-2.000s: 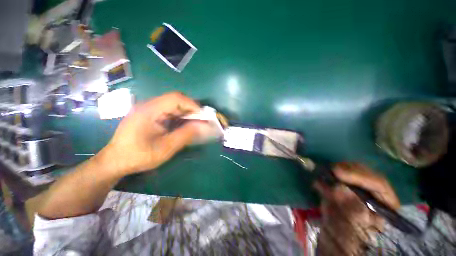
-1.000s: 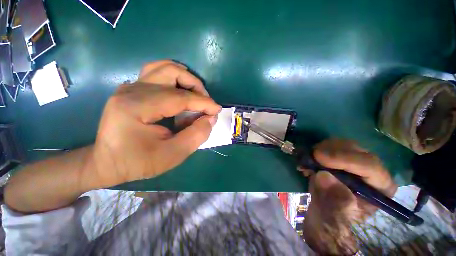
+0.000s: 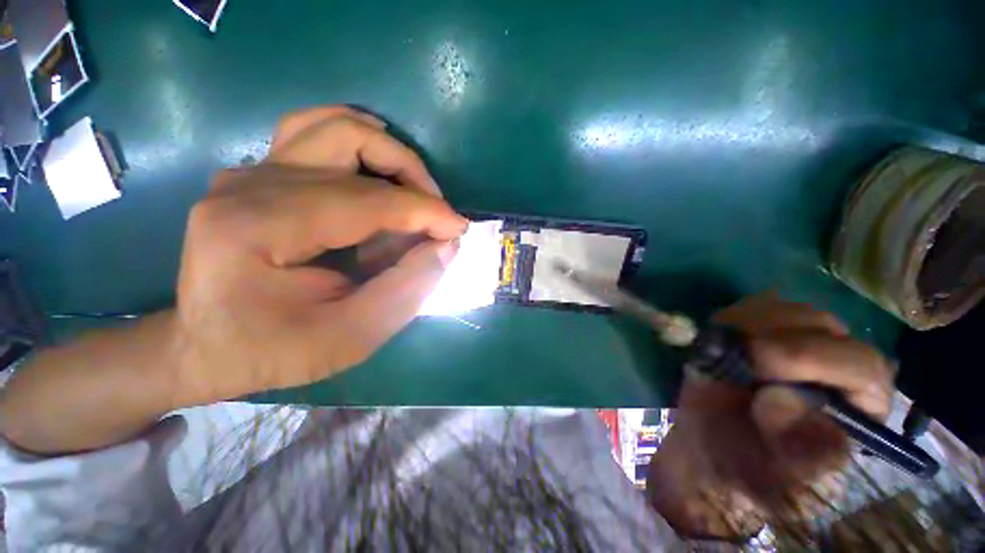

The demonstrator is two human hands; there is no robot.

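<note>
The dark-edged phone unit (image 3: 583,267) lies on the green bench, its pale grey plate on the right half. My left hand (image 3: 313,238) pinches the white LCD module (image 3: 470,272) between thumb and forefinger over the unit's left half. The yellow-orange flex cable (image 3: 509,262) shows at the LCD's right edge, against the dark strip between the halves. My right hand (image 3: 788,400) holds the black-handled soldering iron (image 3: 718,354). Its blurred barrel and tip point left over the pale plate, away from the flex cable. My left fingers hide part of the LCD.
The green bench (image 3: 648,76) has loose LCDs (image 3: 54,76) at the upper left and one white LCD (image 3: 81,170) apart from them. A round tan tip-cleaning pot (image 3: 902,232) stands at the right. A thin silvery line lies below the LCD. My clothed lap shows below the bench edge.
The LCD has come from above the bench onto the phone unit's left half. The iron went to the flex cable, then moved back to the right. My left hand still holds the LCD.
</note>
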